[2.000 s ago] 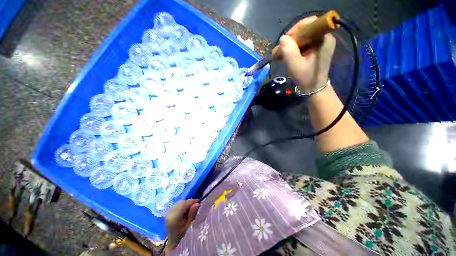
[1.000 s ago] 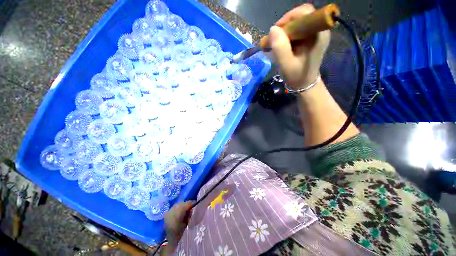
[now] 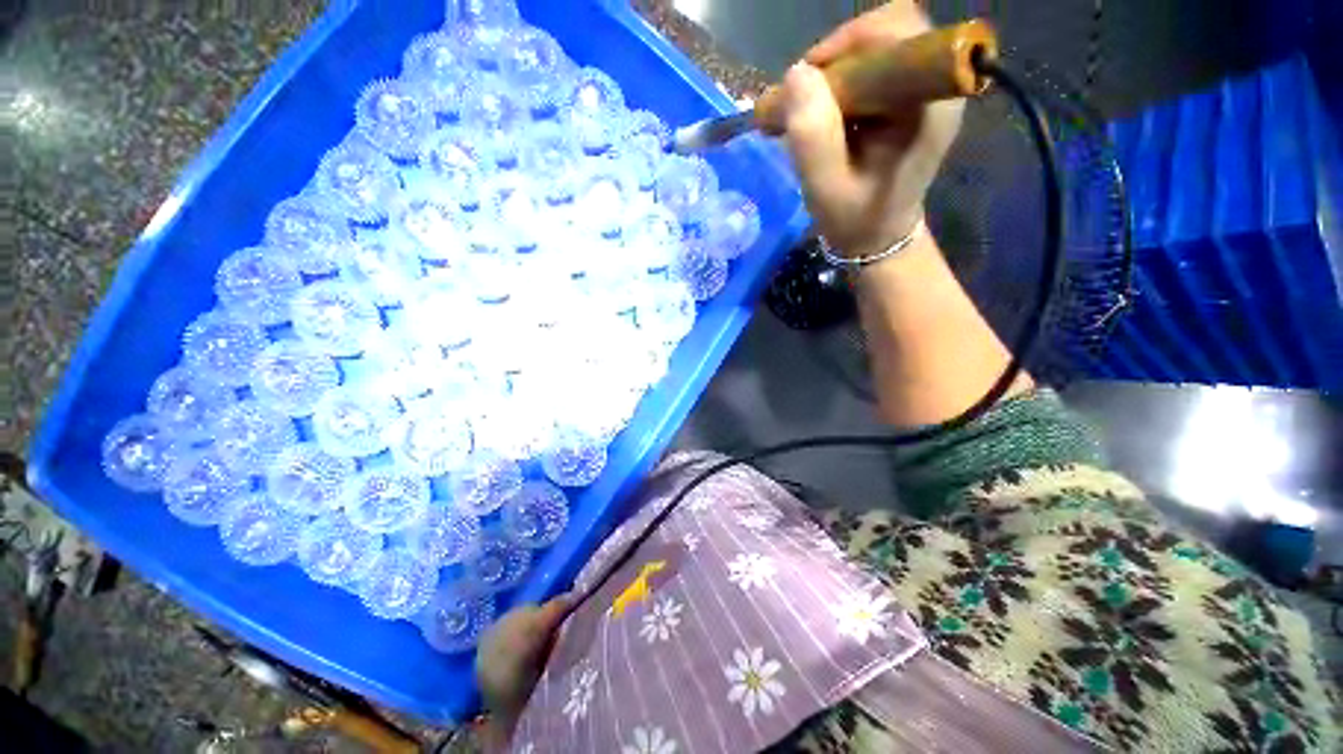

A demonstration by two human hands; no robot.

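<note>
My right hand (image 3: 869, 140) grips the wooden handle of a soldering iron (image 3: 921, 74). The iron's tip is over the clear ribbed discs (image 3: 302, 376) near the tray's upper right side; whether it touches a disc I cannot tell. The discs fill much of a blue tray (image 3: 147, 265) in close rows, whitened by glare in the middle. My left hand (image 3: 516, 656), partly hidden by the apron, is at the tray's lower corner, closed on the iron's black cord (image 3: 825, 442).
The tray lies on a speckled stone bench (image 3: 177, 59). A black wire-cage fan (image 3: 1090, 221) stands beyond my right wrist, with stacked blue trays (image 3: 1222, 236) behind it. A wooden-handled tool (image 3: 368, 729) lies by the tray's lower edge, partly hidden.
The iron's tip has moved up and left from the tray's right corner to discs farther along the side. The tray appears shifted slightly left. My left hand still holds the cord.
</note>
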